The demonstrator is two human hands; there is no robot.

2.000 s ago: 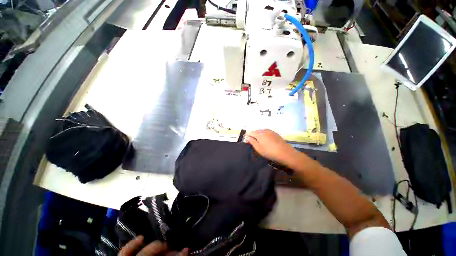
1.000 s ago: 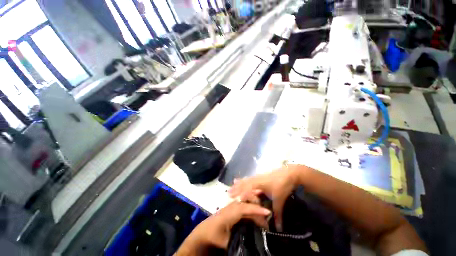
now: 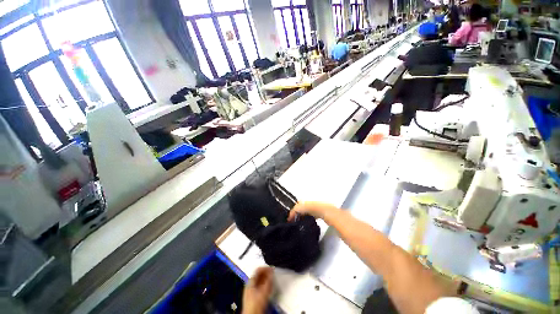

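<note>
A black fabric bag body (image 3: 250, 208) with a small yellow sticker and a pale zipper line is at the left of the white table, against the black bundle of bag pieces (image 3: 293, 246). My right hand (image 3: 302, 211) reaches across from the right and holds the bag body's edge by the zipper; its fingertips are partly hidden. My left hand (image 3: 260, 286) is at the table's front left edge, below the bundle, blurred; its finger state is unclear. Another black piece (image 3: 379, 302) shows at the bottom edge under my right forearm.
A blue crate (image 3: 219, 277) with black pieces stands below the table's left edge. The pattern sewing machine head (image 3: 517, 202) is at right, above the yellow-taped clamp plate (image 3: 491, 260). A long conveyor-like bench (image 3: 270, 144) runs behind. People sit farther back.
The view has swung left and up. My hands were together on the black bag; now they are apart, and a bag body with a yellow sticker is at the left bundle.
</note>
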